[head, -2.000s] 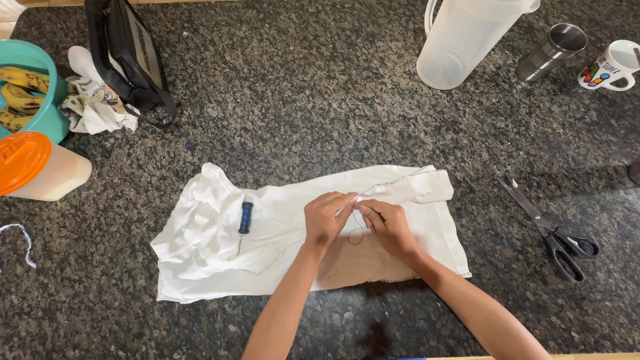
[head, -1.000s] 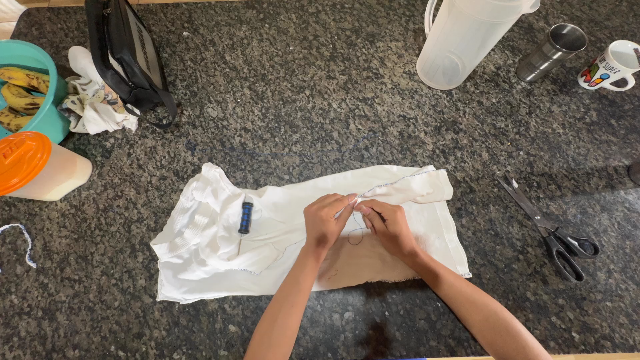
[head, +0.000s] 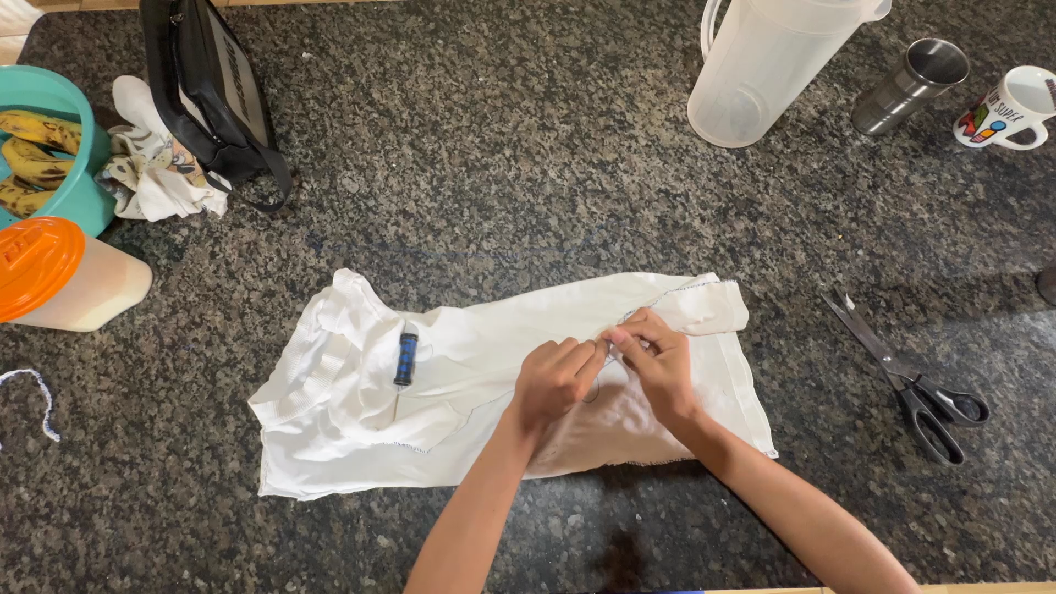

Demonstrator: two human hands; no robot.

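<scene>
A white cloth garment (head: 495,330) with dark stitching along its seams lies spread on the speckled stone countertop. My left hand (head: 561,379) pinches the garment's seam near its right part. Close beside it, my right hand (head: 656,355) grips the same seam between thumb and fingers; the two sets of fingertips nearly meet. A loop of dark thread hangs just below them. Whether a needle is between my fingers cannot be seen. A seam ripper with a blue and black handle (head: 406,360) rests on the garment's left part, its thin metal shaft pointing toward me.
Black-handled scissors (head: 899,375) lie right of the garment. At the back right stand a plastic pitcher (head: 759,74), a metal cup (head: 903,91) and a mug (head: 998,115). On the left are a teal bowl (head: 87,157) of bananas, an orange-lidded container (head: 107,280), a black bag (head: 214,99) and a crumpled cloth (head: 157,173).
</scene>
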